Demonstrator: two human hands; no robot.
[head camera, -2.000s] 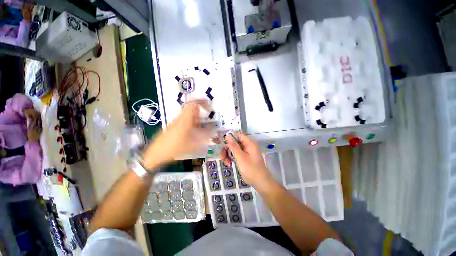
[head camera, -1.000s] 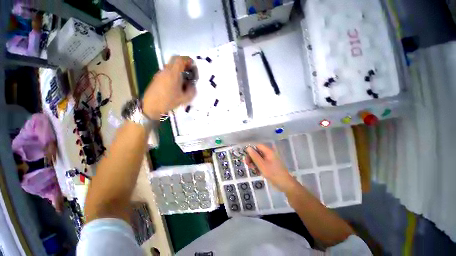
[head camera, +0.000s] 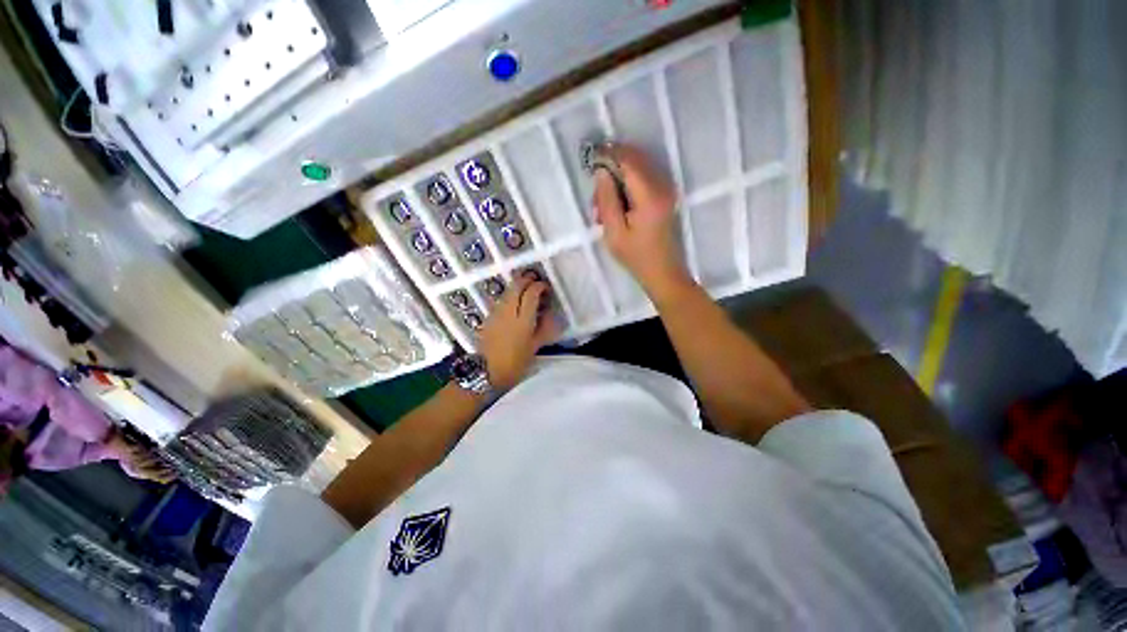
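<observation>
The large white compartment tray lies in front of the machine. Several grey square housings with ringed centres sit in its left cells. My right hand is over a middle cell of the back row, its fingers closed on a small ringed housing. My left hand, with a watch at the wrist, is at the front row. Its fingertips are on a housing by the left cells; whether they grip it is hidden. The clear blister tray with grey squares lies left of the large tray.
The machine's front edge with green and blue buttons runs behind the tray. The fixture plate is at upper left. Stacked filled blister trays are at lower left. Another person's pink sleeve is at far left. Stacked white trays stand right.
The view has turned and moved down toward the tray. My left hand has left the fixture plate and is at the tray's front row. My right hand has moved right along the back row.
</observation>
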